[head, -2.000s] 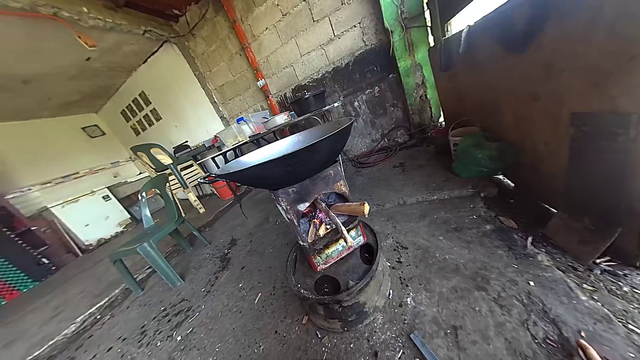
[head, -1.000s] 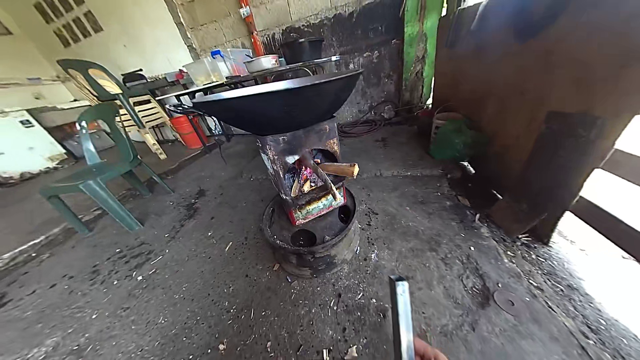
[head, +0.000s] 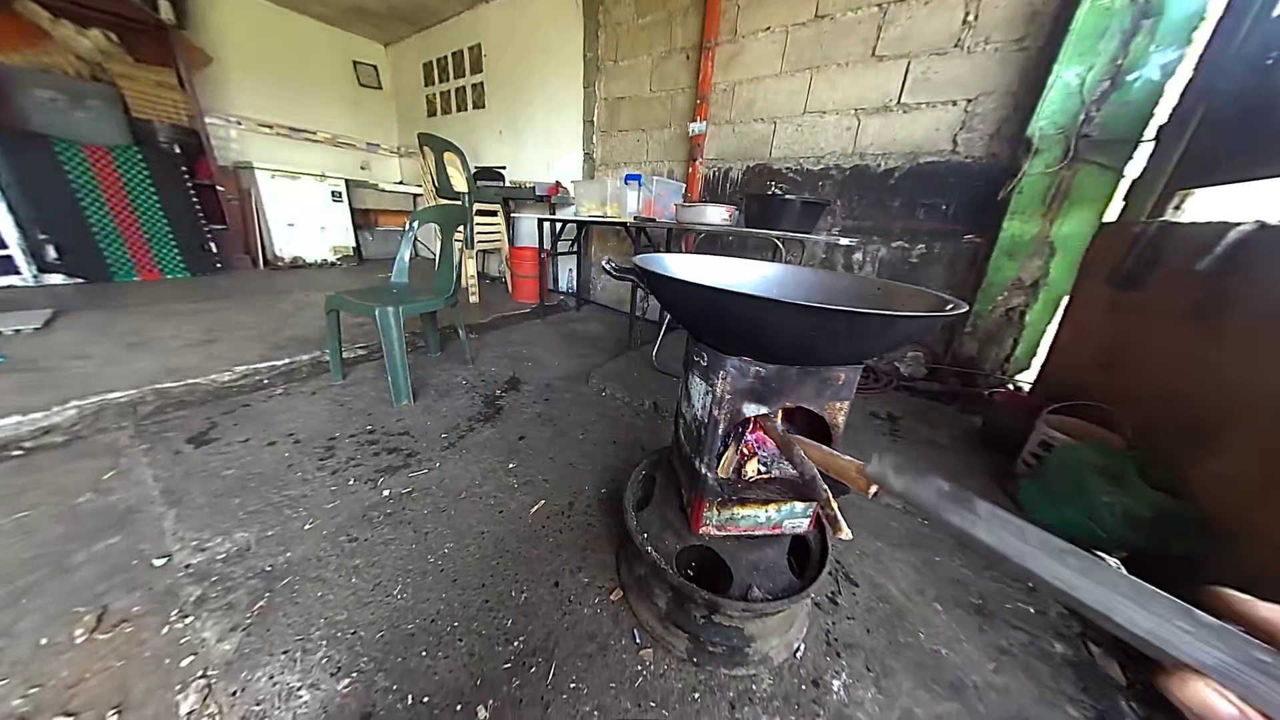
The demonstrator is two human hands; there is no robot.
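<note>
My right hand, at the lower right edge, grips a long grey metal bar. The bar's blurred far end lies in view close to a piece of firewood; whether they touch I cannot tell. That wood sticks out of the opening of a sooty tin-can stove, where embers glow. A second, thinner stick leans out of the same opening. On top of the stove rests a wide black wok, tilted slightly. The stove stands on a rusty steel wheel rim. My left hand is out of view.
A green plastic chair stands to the left on the concrete floor. Behind the wok is a table with plastic containers and a black basin. At right are a white bucket, green netting and a brown panel.
The metal bar has come up from the bottom of the view and now points toward the stove's firewood. More of my right hand's grip shows. The view has swung left.
</note>
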